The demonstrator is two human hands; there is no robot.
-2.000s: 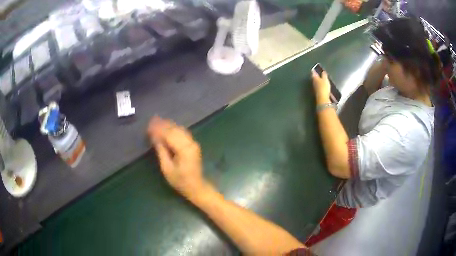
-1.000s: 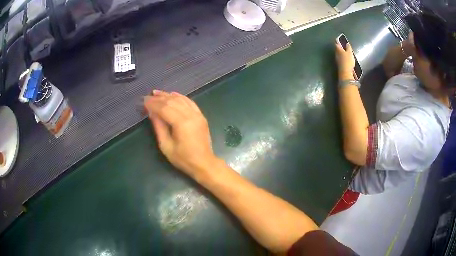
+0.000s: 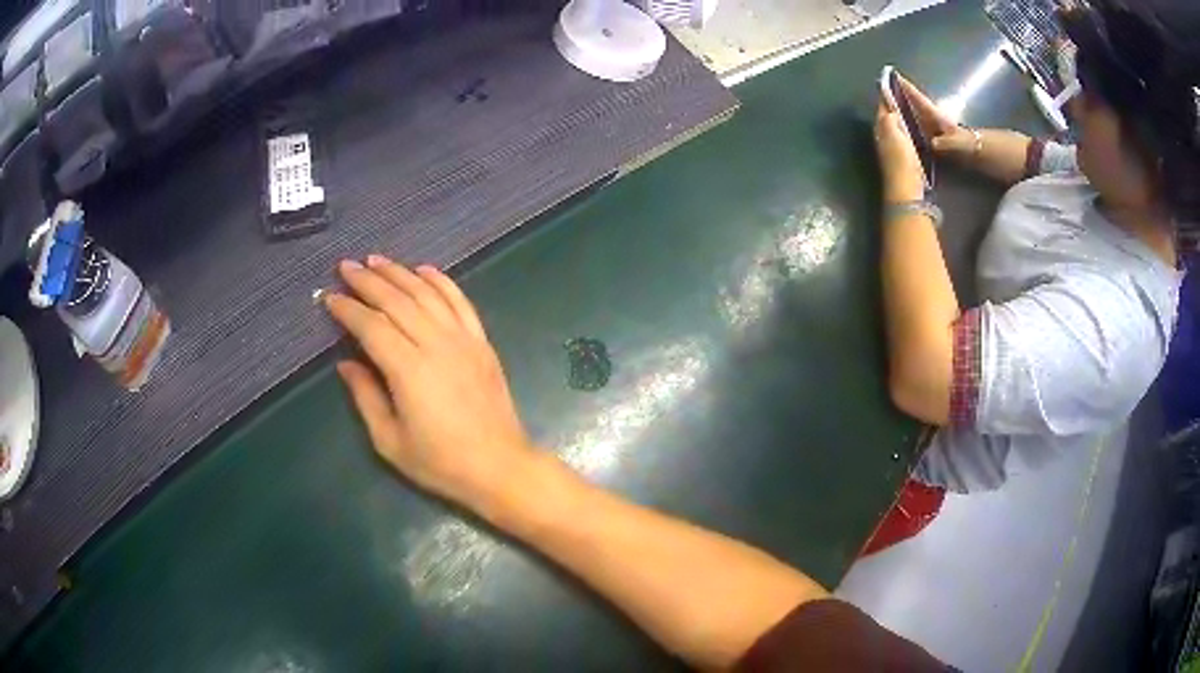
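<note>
My right hand [image 3: 428, 394] is bare and lies palm down, its fingers spread over the front edge of the dark ribbed mat [image 3: 434, 171]. It holds nothing. A tiny pale spot shows by its fingertips. A black keypad phone with a white label [image 3: 295, 184] lies on the mat beyond my fingers, apart from them. A whitish bottle with an orange-red label [image 3: 121, 322] stands to the left. A blue-and-white wiping pad [image 3: 58, 256] sits at its top. My left hand is not in view.
A shiny dark green bench surface [image 3: 684, 460] runs along the mat. A white round fan base [image 3: 609, 37] is at the back; another white base [image 3: 13, 408] is cut off at left. Grey-black pouches line the back left. A seated person at right holds a smartphone [image 3: 911, 129].
The view has tilted down and shifted. My right hand has flattened and its fingers have spread. The neighbour's second hand has come to the smartphone.
</note>
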